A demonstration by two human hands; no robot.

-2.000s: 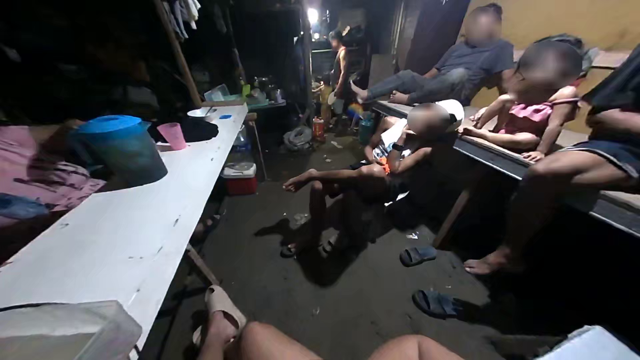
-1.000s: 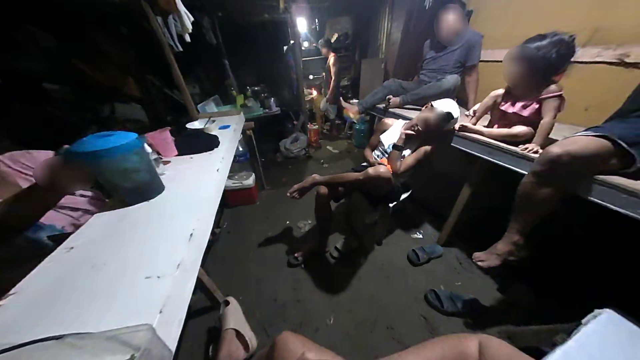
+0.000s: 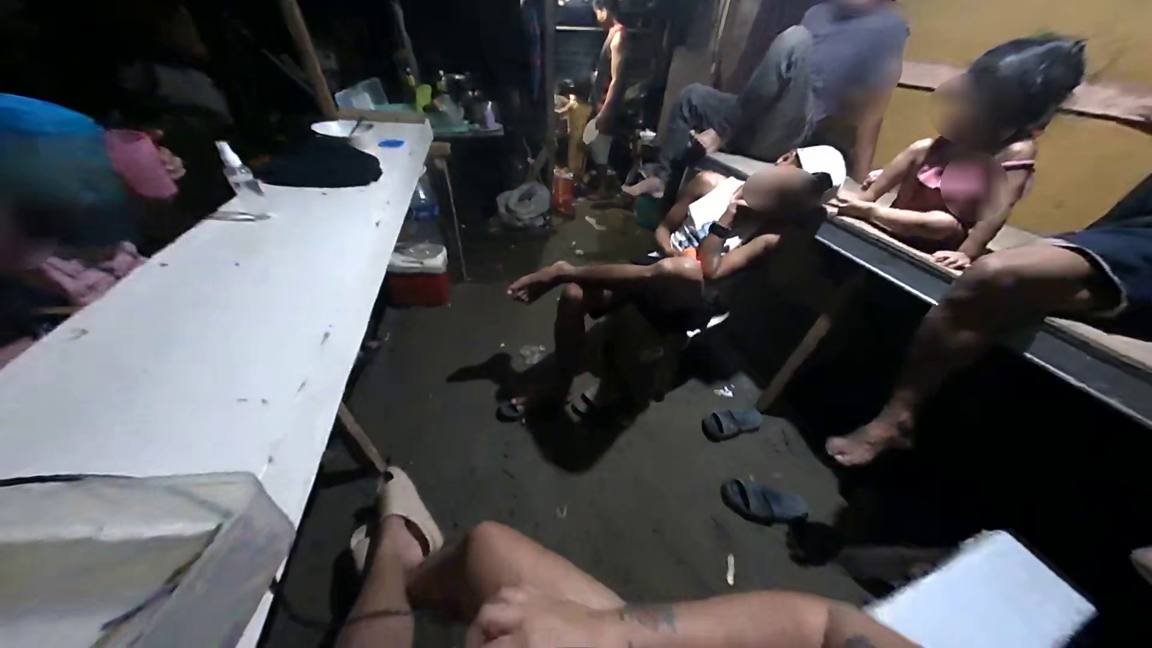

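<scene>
My right hand [image 3: 526, 619] lies over my bent knee [image 3: 495, 553] at the bottom edge, its forearm coming in from the right; its fingers are partly cut off, and whether they hold anything is unclear. My left hand is out of view. Left of my knee, my foot wears a beige clog [image 3: 411, 508]. The long white table [image 3: 225, 315] runs along the left, with a translucent plastic container or cover [image 3: 135, 549] at its near end. A blurred blue-lidded pitcher [image 3: 54, 162] is at the left edge, near a pink cup [image 3: 144, 164].
A clear spray bottle [image 3: 238, 171], dark cloth [image 3: 319, 164] and bowl [image 3: 340, 129] stand on the table. A seated person [image 3: 666, 279] is ahead; others sit on a raised bench [image 3: 886, 265] at right. Dark slippers [image 3: 765, 501] lie on the floor. A red cooler [image 3: 418, 274] is beyond the table.
The blue-lidded pitcher has moved left, away from its earlier place on the table, where a person's hand was at it. My right arm has come into view across my lap. The spray bottle now shows.
</scene>
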